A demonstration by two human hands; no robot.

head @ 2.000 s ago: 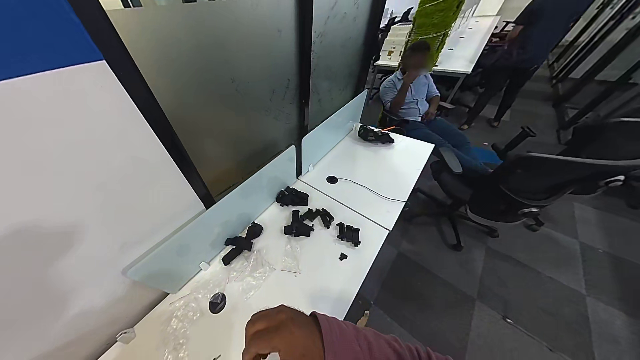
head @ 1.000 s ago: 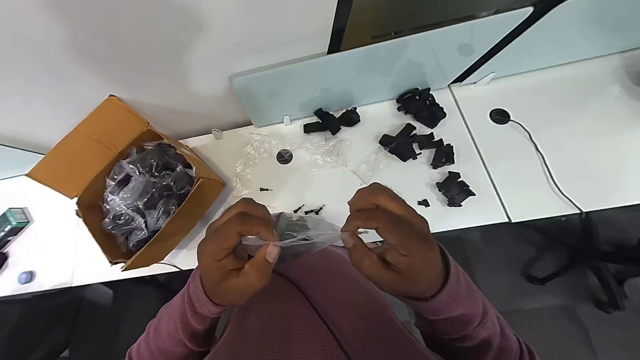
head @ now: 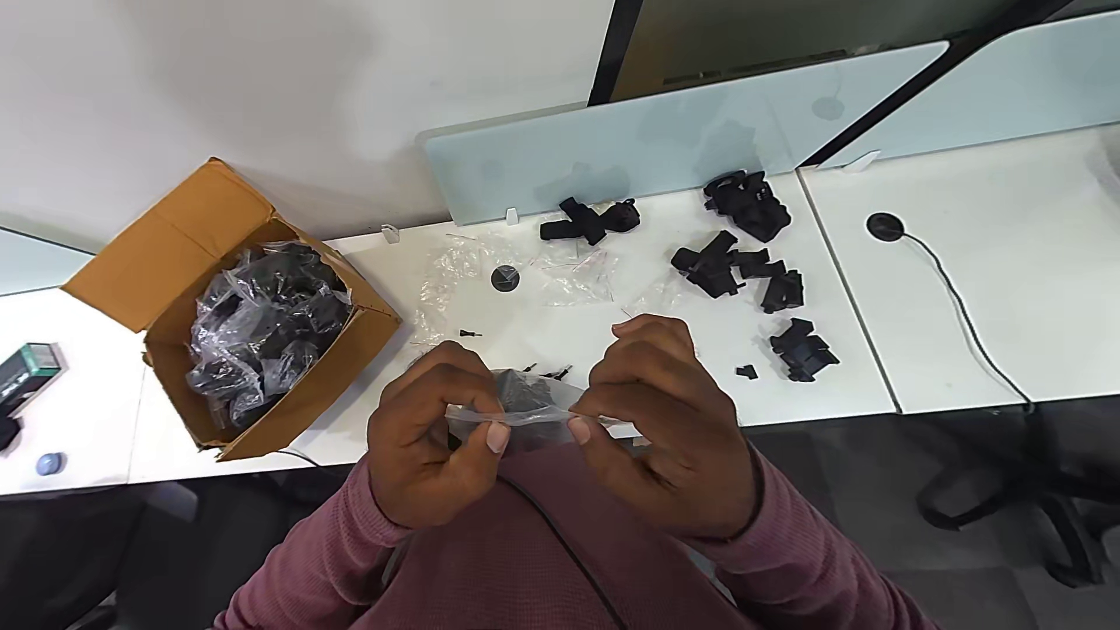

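Between my two hands a clear plastic zip bag (head: 525, 411) is stretched near the desk's front edge, with something dark inside. My left hand (head: 437, 437) pinches its left top edge between thumb and forefinger. The right end of that edge is pinched by my right hand (head: 661, 424). Just beyond the bag lie small black screws (head: 556, 374), partly hidden, and another black screw (head: 470, 333) is farther left. Black strap bundles (head: 709, 265) and black folded pieces (head: 802, 351) lie to the right, with a small black part (head: 746, 372) nearby.
An open cardboard box (head: 359, 341) at left holds black items in clear bags. Empty clear bags (head: 573, 278) lie around a black cable grommet (head: 505, 278). A low glass divider (head: 682, 144) runs along the back. A cable (head: 958, 302) crosses the right desk; an office chair base (head: 1050, 516) is below.
The view has swung from the right side of the room down to the desk. Both hands hold the bag's edge now as they did one second ago.
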